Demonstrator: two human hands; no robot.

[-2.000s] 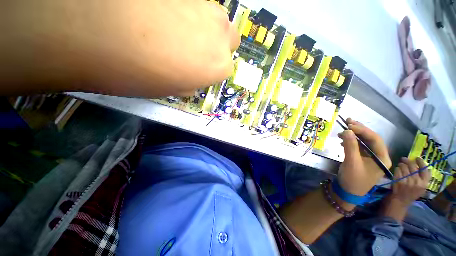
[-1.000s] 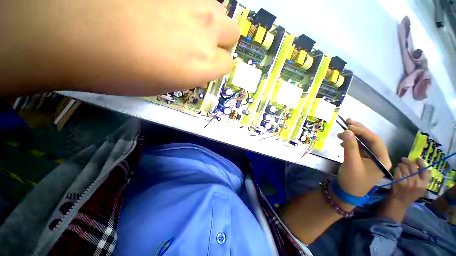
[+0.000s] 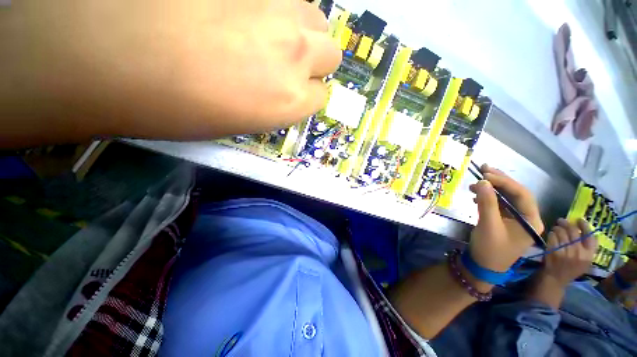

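Several circuit boards (image 3: pixel 401 125) with yellow side strips lie side by side on the pale bench, thin red, blue and black lead wires (image 3: pixel 302 164) at their near ends. My left hand (image 3: pixel 279 63) is large at the upper left, over the boards at that end. Its fingers are curled, and whether they hold anything is hidden. My right hand (image 3: pixel 504 216) is just right of the row. It holds dark tweezers (image 3: pixel 508 206), their tips beside the last board, apart from its wires. A blue wrist strap (image 3: pixel 489 270) is on my right wrist.
The metal bench edge (image 3: pixel 391 206) runs between the boards and my body. Another person's hand (image 3: pixel 569 251) is at the right, near more yellow-edged boards (image 3: pixel 594 213). A blue cord (image 3: pixel 590 236) crosses in front of that hand. A crumpled pink cloth (image 3: pixel 577 104) lies beyond the boards.
My left hand has shifted slightly right and down over the boards, with its fingers more curled. My right hand and the tweezers have barely moved.
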